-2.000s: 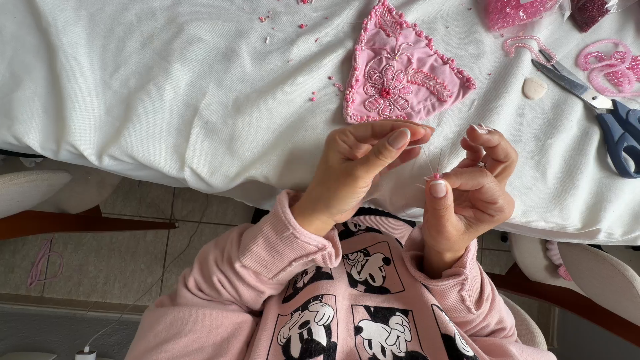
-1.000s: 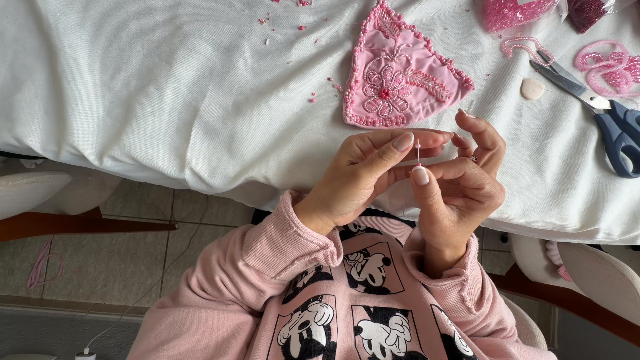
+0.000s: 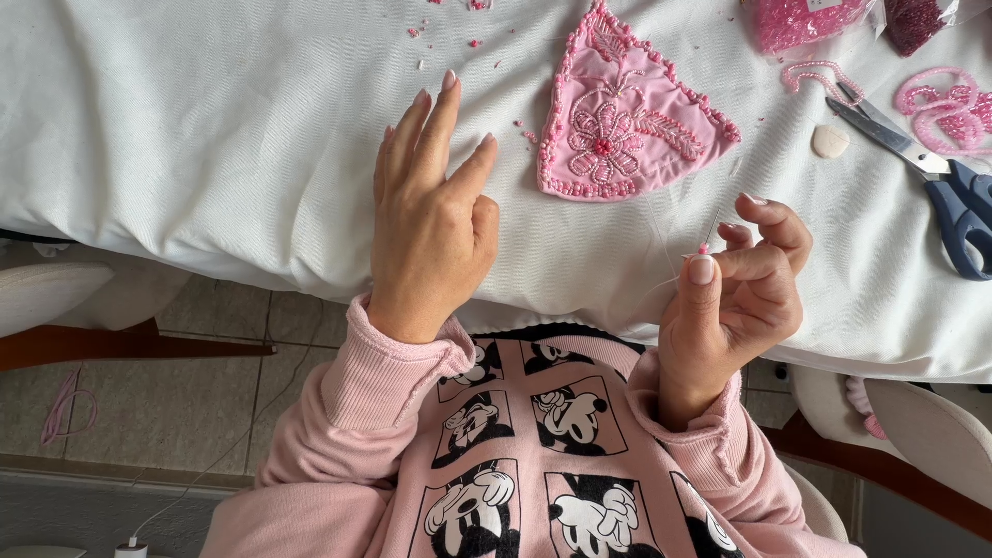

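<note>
My right hand [image 3: 732,294] pinches a thin sewing needle [image 3: 713,226] upright between thumb and forefinger, with a pink bead [image 3: 703,249] on it near the thumb tip. A fine thread [image 3: 661,236] runs close by, toward the beaded cloth. My left hand [image 3: 438,217] is over the white tablecloth, palm down, fingers apart, holding nothing. Between and beyond the hands lies a triangular pink fabric piece [image 3: 666,170] with a beaded border, a beaded flower [image 3: 604,144] and leaf shapes. Loose beads [image 3: 525,130] lie to its left, nearer my left hand.
Blue-handled scissors [image 3: 965,209] lie partly open at the right, beside a pale flat piece [image 3: 831,142]. Bead strands [image 3: 942,108] and bead bags [image 3: 806,22] are at the upper right. More beads [image 3: 474,43] are scattered at the top. The white tablecloth [image 3: 194,155] hangs over the near edge.
My left hand has left the needle and moved left and forward, its fingers now spread. My right hand still holds the needle, a little further right.
</note>
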